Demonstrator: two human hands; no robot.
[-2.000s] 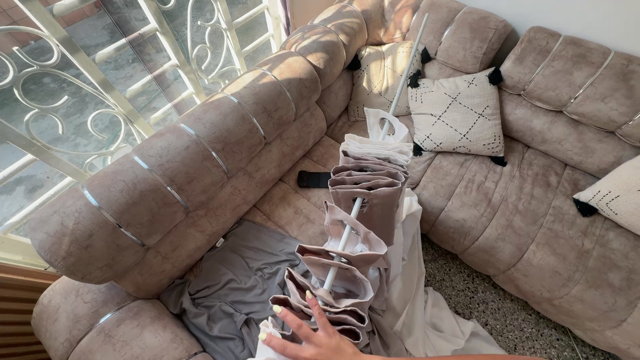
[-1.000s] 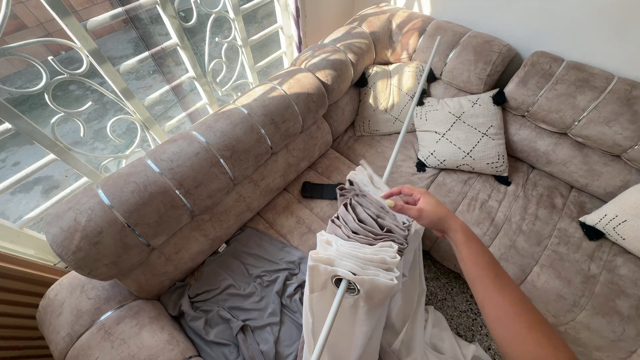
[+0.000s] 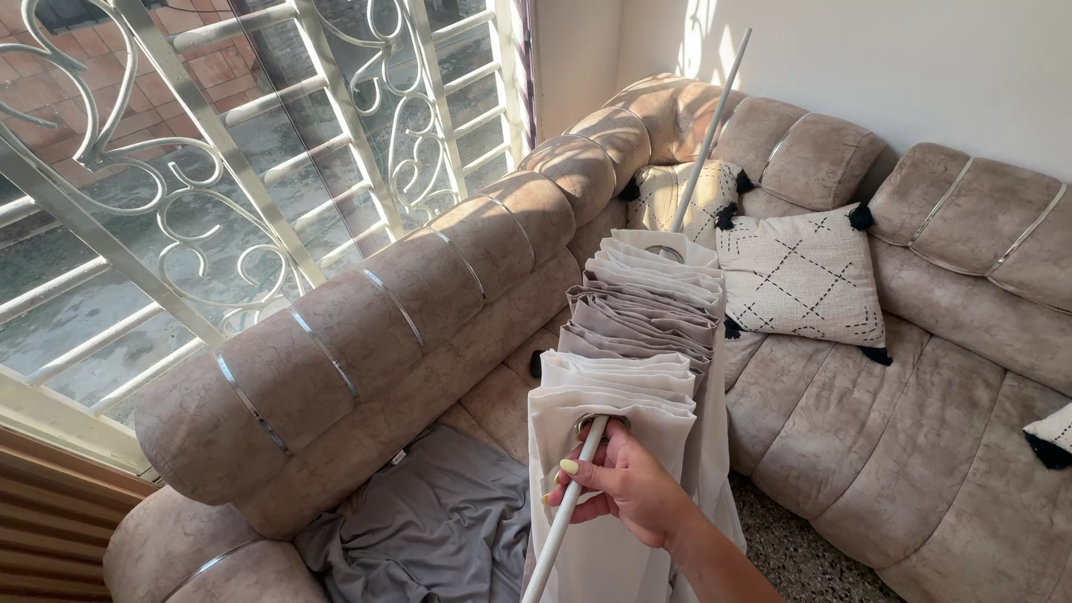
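Note:
My right hand [image 3: 615, 486] has its fingers around a white curtain rod [image 3: 559, 523], just in front of the nearest metal grommet [image 3: 602, 425]. The rod runs away through bunched curtains: white panels [image 3: 615, 402] in front, taupe folds [image 3: 641, 318] in the middle and more white folds [image 3: 657, 255] behind. Its bare far end rises over the sofa corner. The curtain cloth hangs down below the rod. My left hand is out of view.
A tufted taupe sofa [image 3: 335, 360] curves around the corner, with patterned cushions [image 3: 800, 276] on it. Grey cloth [image 3: 444, 519] lies on the seat at left. A white-grilled window [image 3: 276, 167] stands behind. A dark object [image 3: 536, 363] is partly hidden by the curtains.
My right hand has moved from the far side of the bunched curtains to the rod at their near end. The folds were spread along the rod two seconds ago and are now gathered together.

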